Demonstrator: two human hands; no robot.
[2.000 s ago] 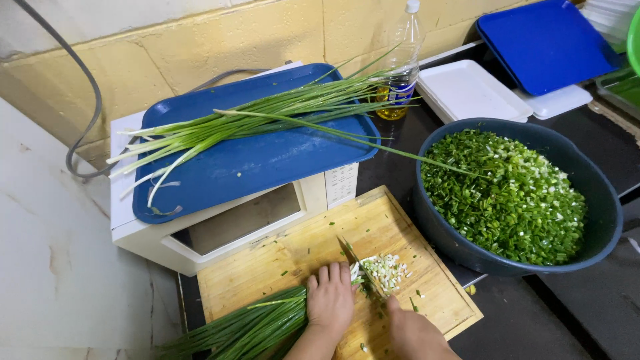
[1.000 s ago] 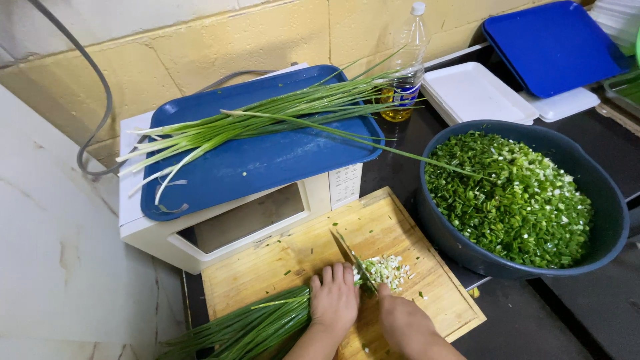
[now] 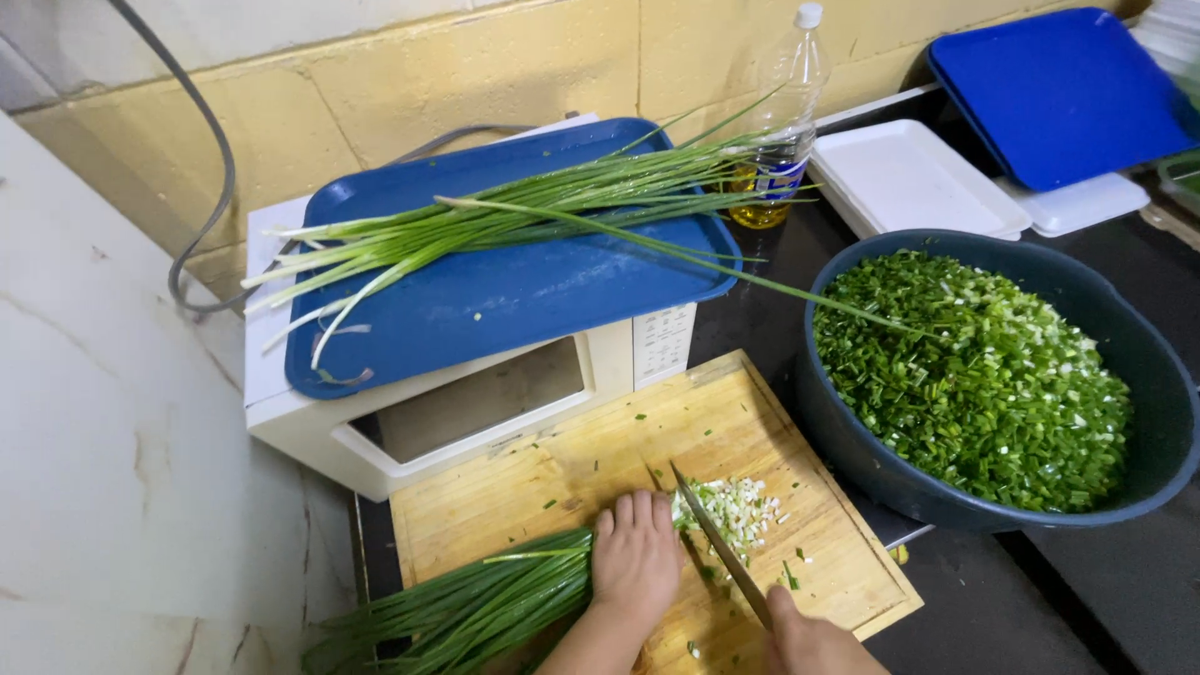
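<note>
My left hand presses a thick bunch of green onions onto a wooden cutting board, near the bunch's cut white ends. In my right hand is a kitchen knife, its blade just right of my left fingers, at the cut ends. Chopped white and pale green pieces lie in a small heap to the right of the blade. A large dark blue tub, right of the board, holds a big mound of chopped green onions.
Behind the board stands a white microwave carrying a blue tray with whole green onions; one long leaf reaches over the tub. A plastic bottle with yellow liquid, white trays and a bright blue tray stand at the back.
The knife stays beside my left fingertips, with both hands in nearly the same places on the board. A little more chopped white onion seems spread right of the blade than two seconds ago.
</note>
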